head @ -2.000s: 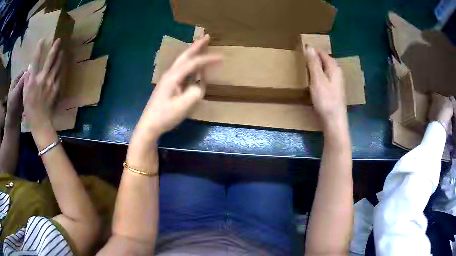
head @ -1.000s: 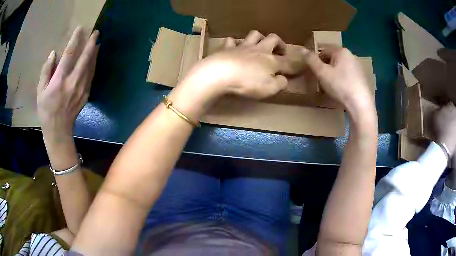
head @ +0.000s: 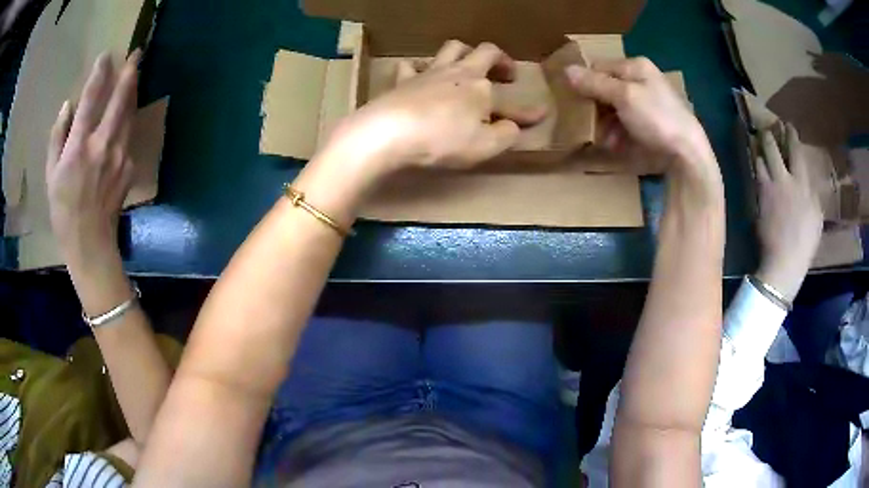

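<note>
A part-folded box [head: 495, 195] of brown cardboard lies before me, its darker lid panel [head: 534, 29] raised at the far side and cut by the upper edge. My left hand [head: 438, 110] reaches across into the tray, fingers curled and thumb pointing right, holding it; it hides much of the tray floor. My right hand [head: 643, 110] is at the right end, thumb and fingers closed on the right side flap [head: 572, 95], which stands up and leans inward. The left side flap [head: 295, 105] lies outward beyond a standing left wall.
The dark-green bench [head: 457, 253] has its near edge just in front of my lap. At left, a neighbour's hand [head: 90, 167] lies on a large blank [head: 38, 124]. At right, another person's hand [head: 791, 210] is on a part-folded box [head: 838, 181].
My left hand has crossed from the box's left side into the tray. My right hand has taken hold of the right flap, now tilted inward. The right neighbour's hand has come over their box.
</note>
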